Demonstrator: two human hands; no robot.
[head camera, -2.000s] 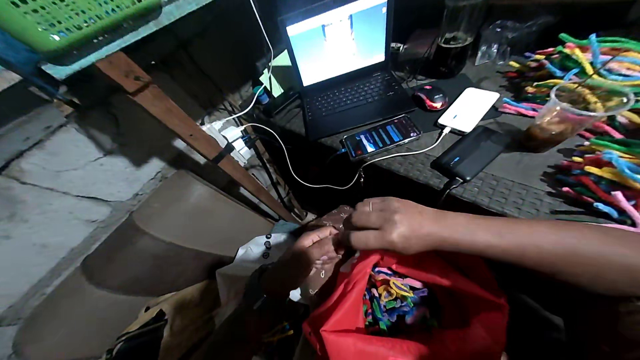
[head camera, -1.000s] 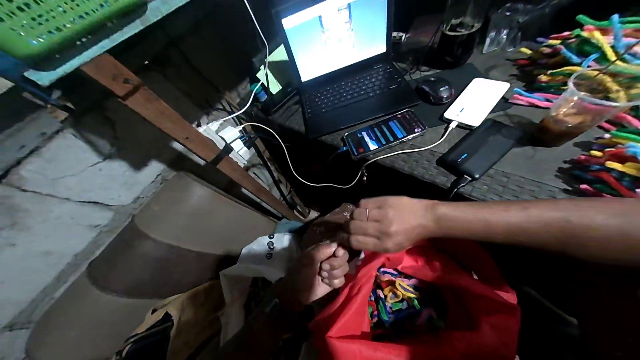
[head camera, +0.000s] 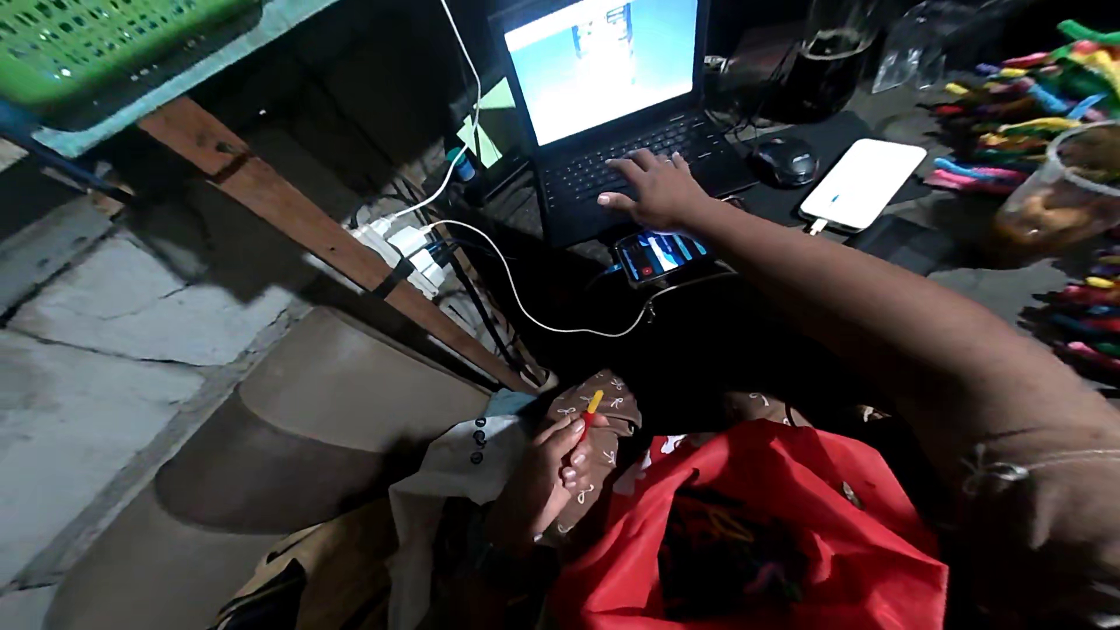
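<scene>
Low in the middle of the view, my left hand (head camera: 560, 468) is closed around a small stick-like piece (head camera: 593, 408) with a yellow tip and a red lower part, above a knee in patterned brown cloth. My right hand (head camera: 656, 188) reaches over the laptop (head camera: 647, 144), fingers spread over the keyboard's near part, holding nothing. Whether its fingertips touch the keys I cannot tell. Just below it lies a lit phone (head camera: 661, 255). A red fabric bag (head camera: 840, 472) stands open beside my left hand, with dim coloured pieces inside.
Right of the laptop are a mouse (head camera: 787, 161), a white power bank or phone (head camera: 864, 184), a glass of dark liquid (head camera: 827, 74) and a plastic cup (head camera: 1063, 192). Bundles of fuzzy coloured sticks (head camera: 1032, 114) lie far right. A white cable (head camera: 560, 329) hangs before the table.
My right hand has moved from beside my left hand up to the laptop. The yellow-and-red piece now shows in my left hand.
</scene>
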